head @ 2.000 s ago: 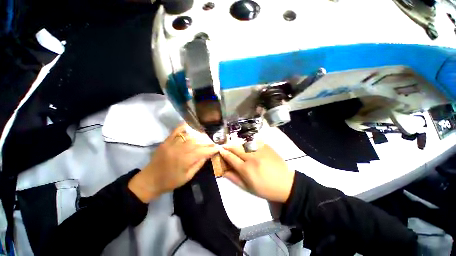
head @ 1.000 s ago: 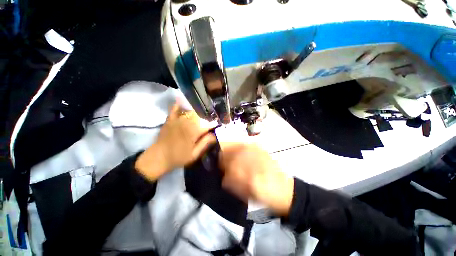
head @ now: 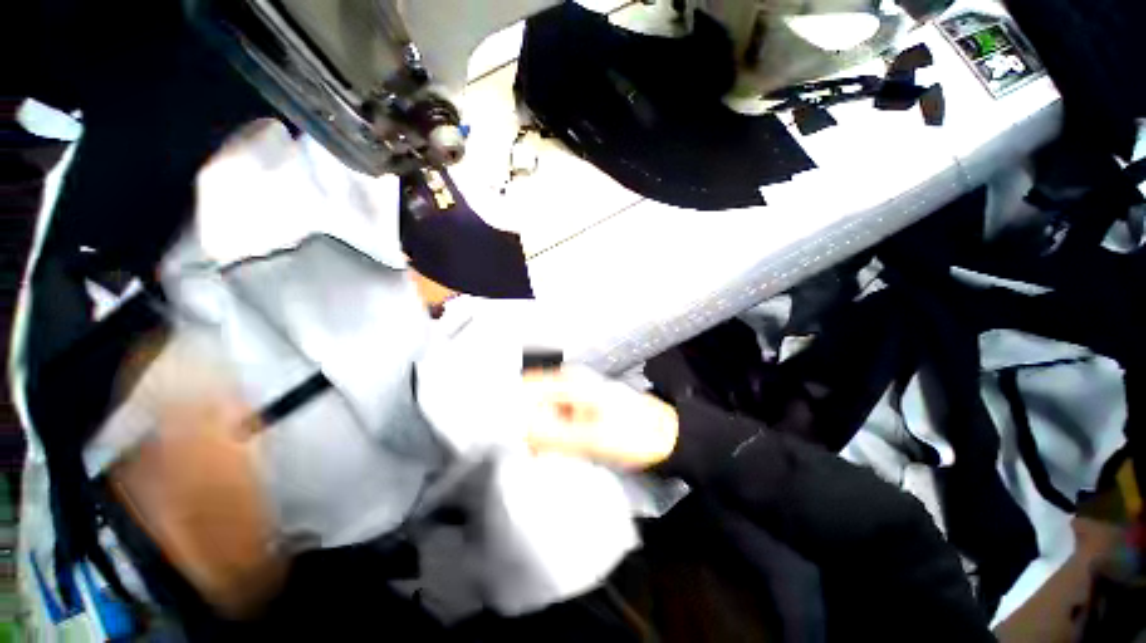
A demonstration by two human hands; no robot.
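The pale grey-white side of the garment panel [head: 339, 327] lies left of and in front of the machine, bunched towards the lap. A black piece with a curved edge [head: 471, 251] lies flat by the presser foot and needle area [head: 427, 132]. My left hand [head: 201, 477] is blurred at the lower left, on the panel; its fingers cannot be made out. My right hand [head: 597, 421] is at the table's front edge, closed on the bunched pale part of the panel; it is blurred too.
Stacked black cut pieces [head: 654, 113] lie under the machine arm. Small black scraps [head: 924, 94] lie by the control panel [head: 990, 53] at the right. Black and grey work [head: 1049, 377] hangs below the rounded table edge [head: 804, 270]. Black fabric [head: 138, 163] is heaped at the left.
Both hands have left the needle area and moved down towards the lap, the left one far to the left. The panel has bunched at the table edge. The view has shifted to the right.
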